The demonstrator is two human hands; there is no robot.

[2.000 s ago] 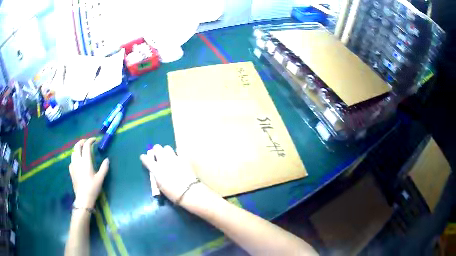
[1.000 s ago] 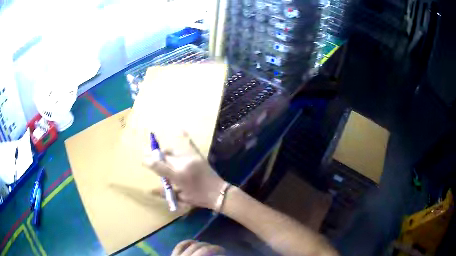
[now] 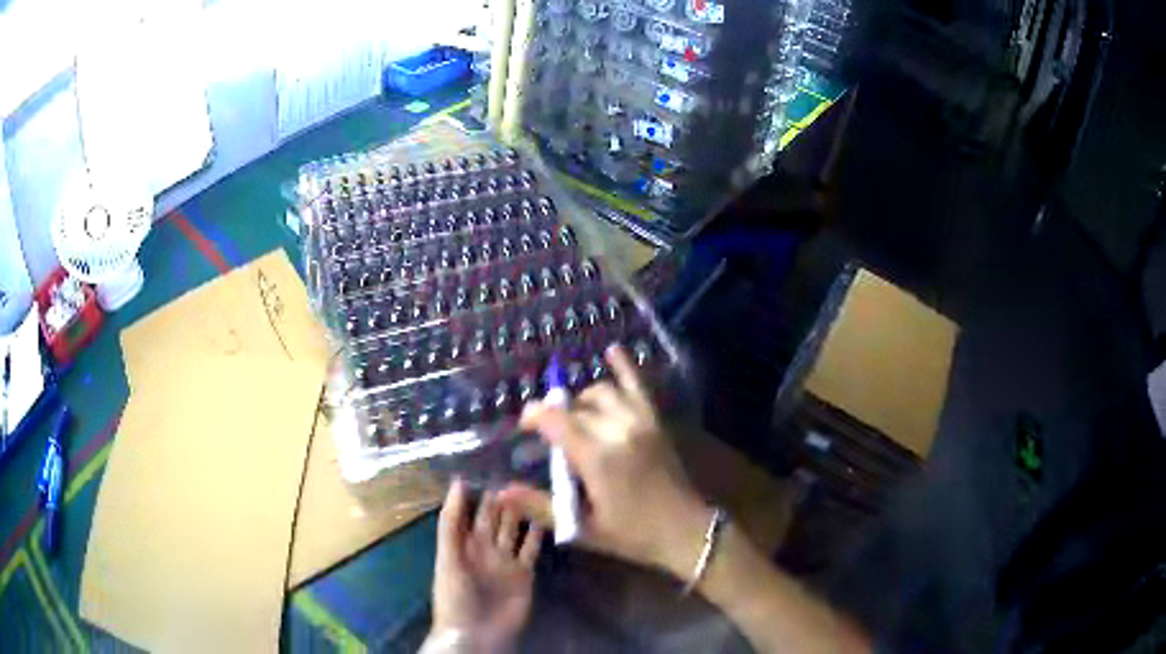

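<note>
A clear plastic blister tray (image 3: pixel 448 268) with rows of small black-and-silver components lies tilted over the bench, partly on cardboard. My right hand (image 3: pixel 620 460) is at the tray's near right corner and holds a white paint marker (image 3: pixel 563 479) with its blue-violet end up. Its fingers overlap the tray's corner. My left hand (image 3: pixel 492 562) is at the tray's near edge, fingers up and spread, slightly blurred; whether it grips the edge is unclear. A cardboard sheet (image 3: pixel 205 460) lies left of the tray, and another shows under its near edge.
Blue markers (image 3: pixel 53 479) lie at the far left by a red box (image 3: pixel 67 313) and a small white fan (image 3: pixel 100 230). A blue box (image 3: pixel 428 70) is at the back. Stacked clear trays (image 3: pixel 614 90) stand behind; a cardboard-topped stack (image 3: pixel 882 358) is lower right.
The cardboard that covered the tray is off it and lies to the left. The tray has shifted nearer, with its rows exposed. My left hand has come up to its near edge; my right hand has moved right.
</note>
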